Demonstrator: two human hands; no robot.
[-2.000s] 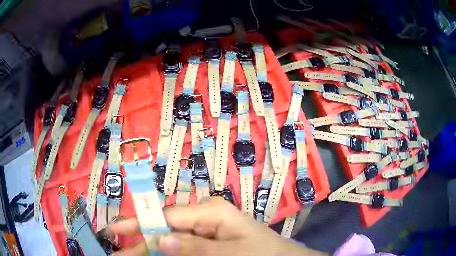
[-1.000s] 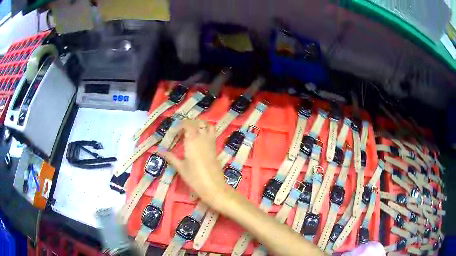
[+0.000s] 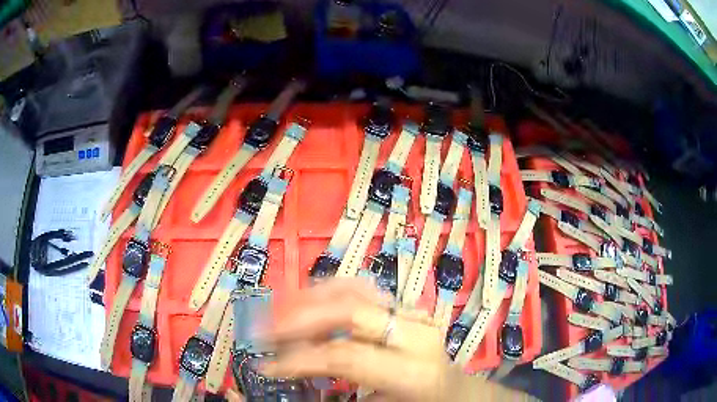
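My right hand (image 3: 369, 330), with a ring on one finger, is blurred at the bottom centre, over the near part of the red-orange tray (image 3: 314, 196). Its fingertips are beside an upright blue-grey strap (image 3: 252, 318); I cannot tell whether they grip it. Dark watch cases (image 3: 270, 385) show below the strap at the bottom edge, partly hidden by the fingers. Smartwatches with cream and blue-grey straps lie on the tray, such as one at the left (image 3: 135, 257) and one right of centre (image 3: 450, 269). My left hand is not in view.
A second red-orange tray (image 3: 562, 314) at the right is densely covered with crossing watches. At the left are a grey device with blue buttons (image 3: 75, 149), white paper (image 3: 55, 314) and a black coiled strap or cable (image 3: 56, 253). Blue bins (image 3: 365, 39) stand behind.
My right hand has moved from the tray's upper left down to the bottom centre. The view has shifted right. A watch that lay at the tray's left no longer shows clearly there.
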